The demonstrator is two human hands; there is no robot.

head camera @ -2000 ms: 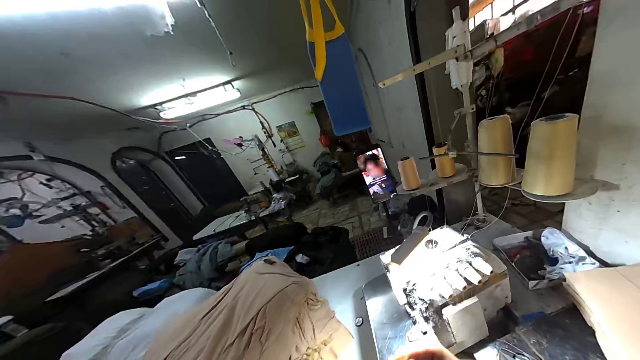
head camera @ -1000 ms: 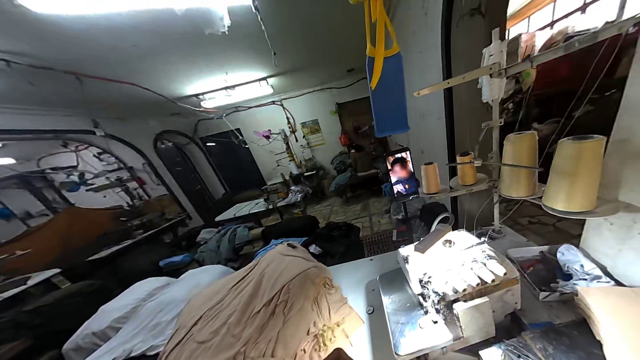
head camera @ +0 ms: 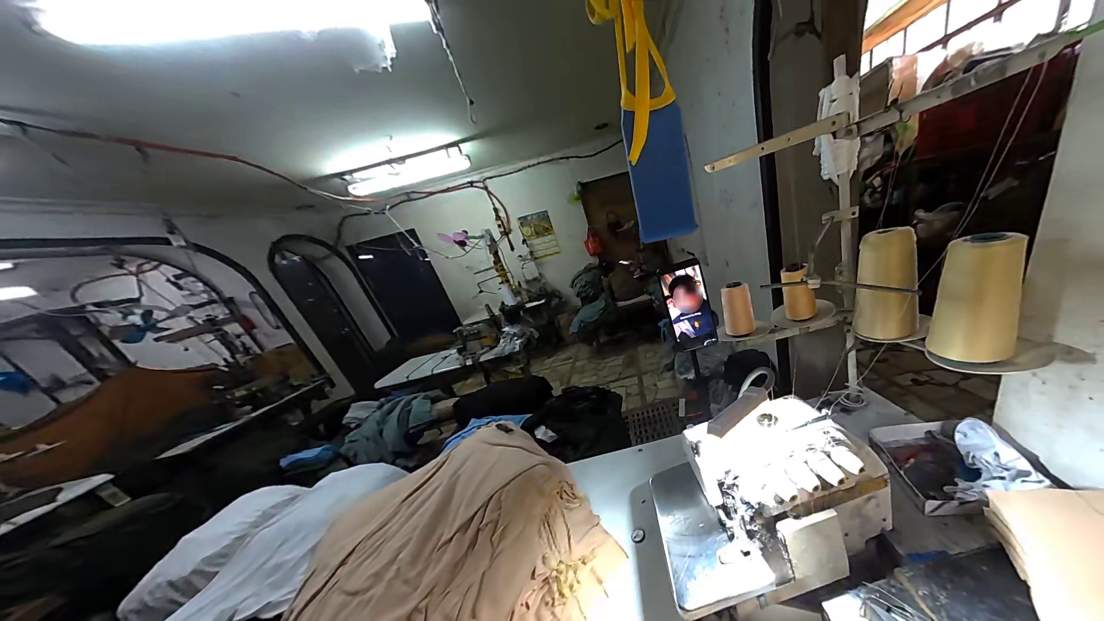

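Neither of my hands shows in the head view now. A serger sewing machine point(head camera: 776, 483) stands on the pale worktable point(head camera: 617, 483), brightly lit, its metal plate at its left. Beige fabric point(head camera: 457, 526) with frayed, yellowish thread ends lies heaped left of the machine, and white fabric point(head camera: 267, 526) lies beside it. Large cream thread cones point(head camera: 979, 297) and smaller peach thread cones point(head camera: 737, 309) stand on the thread stand behind the machine. A phone point(head camera: 689, 304) with a lit screen is upright left of the cones.
An open box point(head camera: 918, 500) with cloth scraps sits right of the machine, near stacked tan pieces point(head camera: 1056, 535). Dark garments point(head camera: 582, 423) lie beyond the beige heap. A blue piece with yellow straps point(head camera: 660, 172) hangs above. Other sewing tables point(head camera: 423, 369) stand farther back.
Part of a hand at the bottom edge, by the machine two seconds ago, is out of view now. The view has turned a little to the left.
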